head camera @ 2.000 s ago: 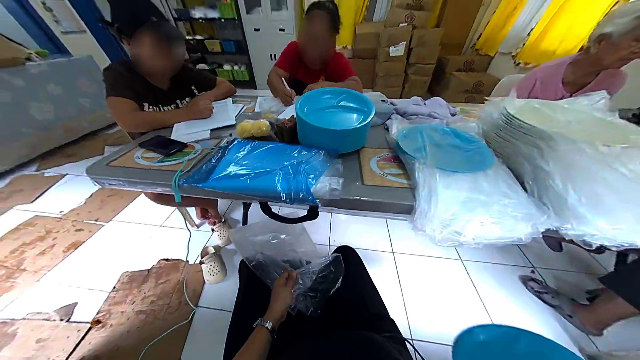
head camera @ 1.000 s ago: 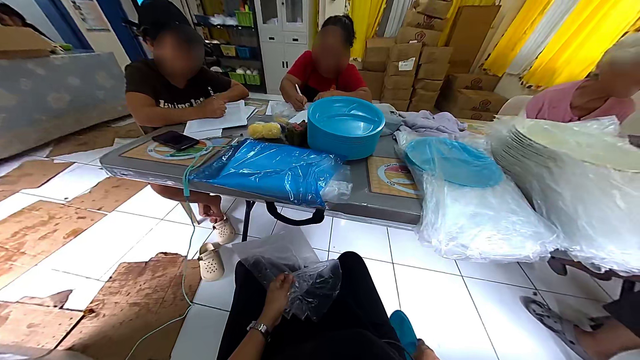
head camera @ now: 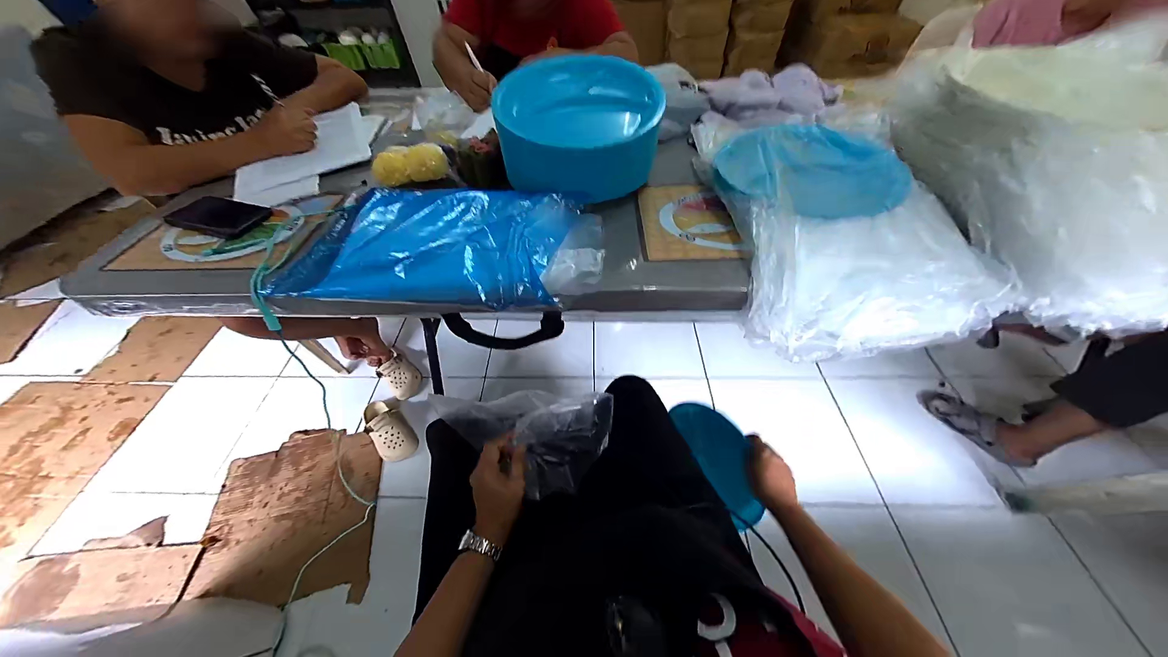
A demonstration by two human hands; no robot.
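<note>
My left hand (head camera: 499, 484), with a metal watch on the wrist, holds a clear plastic bag (head camera: 558, 438) over my lap. My right hand (head camera: 771, 473) grips the edge of a round blue disc (head camera: 716, 461) beside my right knee, above the tiled floor. On the table in front of me lie a folded blue plastic bag (head camera: 447, 246), a stack of round blue pieces (head camera: 579, 128), and a pile of clear plastic bags (head camera: 876, 274) with a blue disc (head camera: 812, 171) on top, partly under film.
The grey table (head camera: 657, 297) has a black carry handle (head camera: 504, 333) at its near edge. A phone (head camera: 219, 217) and yellow balls (head camera: 411, 164) lie on it. Two people write across it; another sits at right. A green cord (head camera: 319, 383) hangs to the cardboard-strewn floor (head camera: 292, 511).
My right hand has come into view from the lower right and now holds a blue disc out at the right of my knee. My left hand still holds the clear bag. The view has tilted down.
</note>
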